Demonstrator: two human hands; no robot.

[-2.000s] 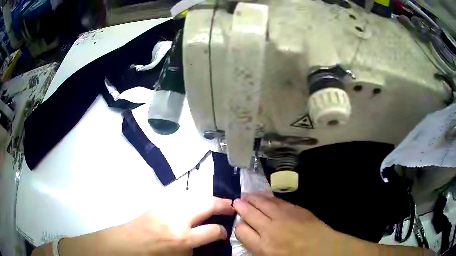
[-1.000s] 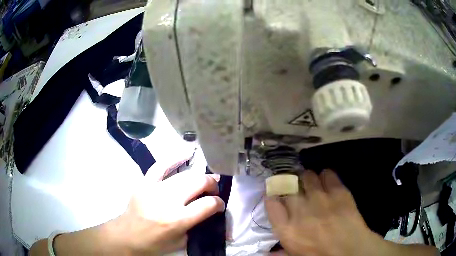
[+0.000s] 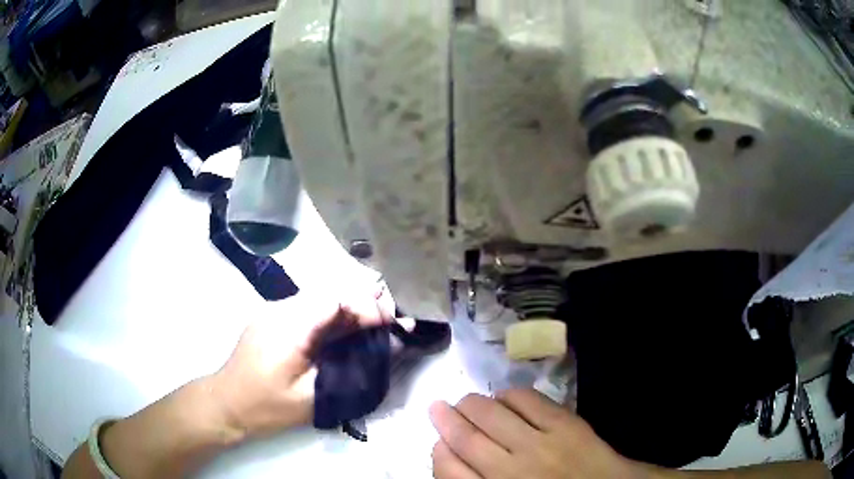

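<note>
A dark strip (image 3: 352, 379) is bunched and folded in my left hand (image 3: 272, 370), left of and below the needle area. One end of the strip reaches right toward the presser foot area, which the machine head partly hides. White fabric (image 3: 473, 360) lies below the needle area and blends with the white table. My right hand (image 3: 510, 435) rests at its lower right with curled fingers; whether it holds the fabric is hidden. The dark garment panel (image 3: 665, 360) lies right of the needle.
The cream machine head (image 3: 393, 140) fills the upper middle, with a white ribbed dial (image 3: 643, 185). A dark green lamp tube (image 3: 265, 201) hangs left. A loose dark strip (image 3: 253, 262) and long dark panel (image 3: 112, 201) lie left. Scissors (image 3: 777, 412) lie right.
My left hand has lifted and bunched the dark strip, which lay flat before. My right hand has moved from the dark panel beside the cream knob down and left.
</note>
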